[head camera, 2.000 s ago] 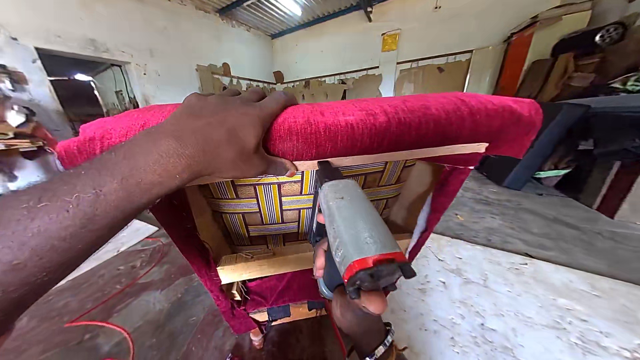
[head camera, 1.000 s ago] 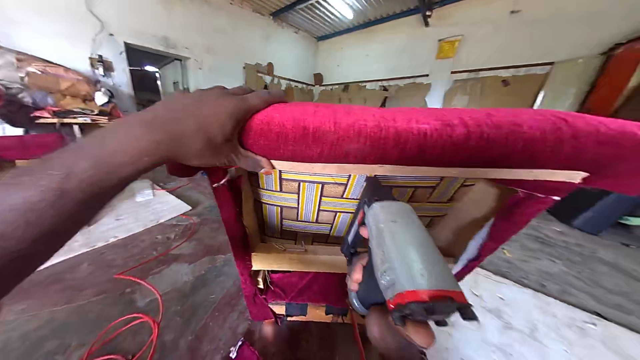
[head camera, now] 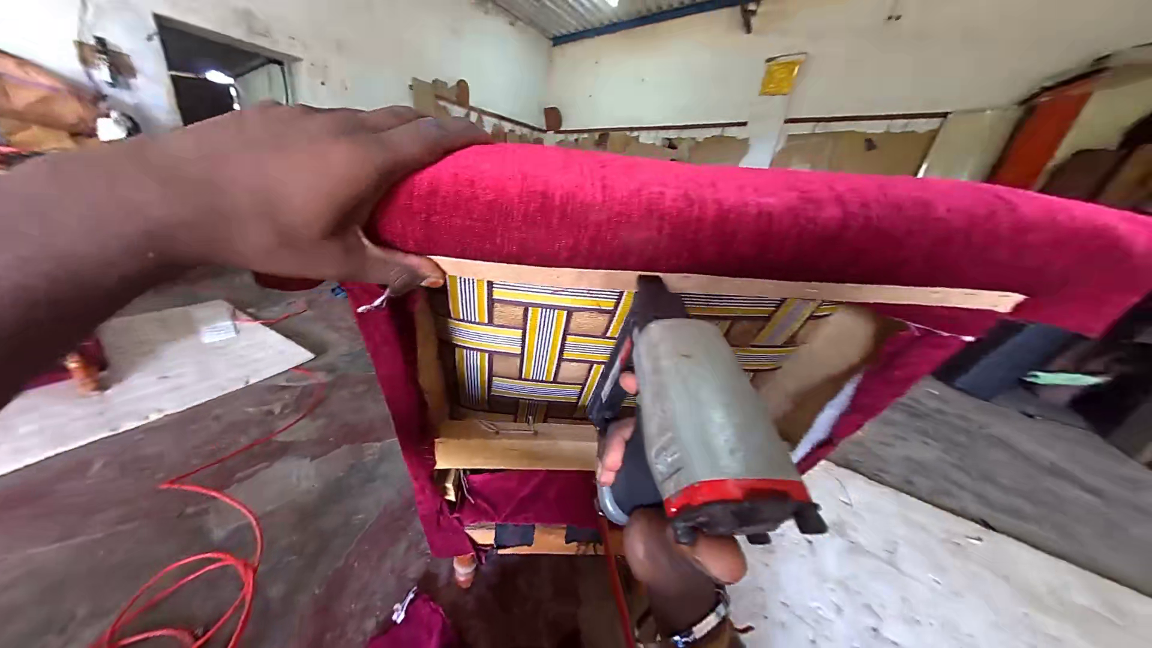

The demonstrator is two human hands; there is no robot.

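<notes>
A chair back covered in red velvet fabric (head camera: 684, 211) spans the view, its wooden frame and woven elastic webbing (head camera: 540, 342) exposed. My left hand (head camera: 315, 189) grips the top left corner, its thumb on the end of a pale tacking strip (head camera: 864, 292) that runs below the padded top. My right hand (head camera: 630, 468) holds a grey and black pneumatic staple gun (head camera: 720, 405) by its handle, and the gun's nose meets the strip near the middle. Part of that hand is hidden behind the tool.
A red air hose (head camera: 243, 522) coils on the concrete floor at left. Pale boards (head camera: 162, 378) lie on the floor at left and at lower right. A scrap of red fabric (head camera: 416, 621) lies below the chair. Dark furniture stands at right, with a doorway (head camera: 220, 76) behind.
My left hand has shifted along the padded top to the strip's left end. The staple gun stays at the strip, nearer its middle. The view has swung to the right side of the chair less and closer in.
</notes>
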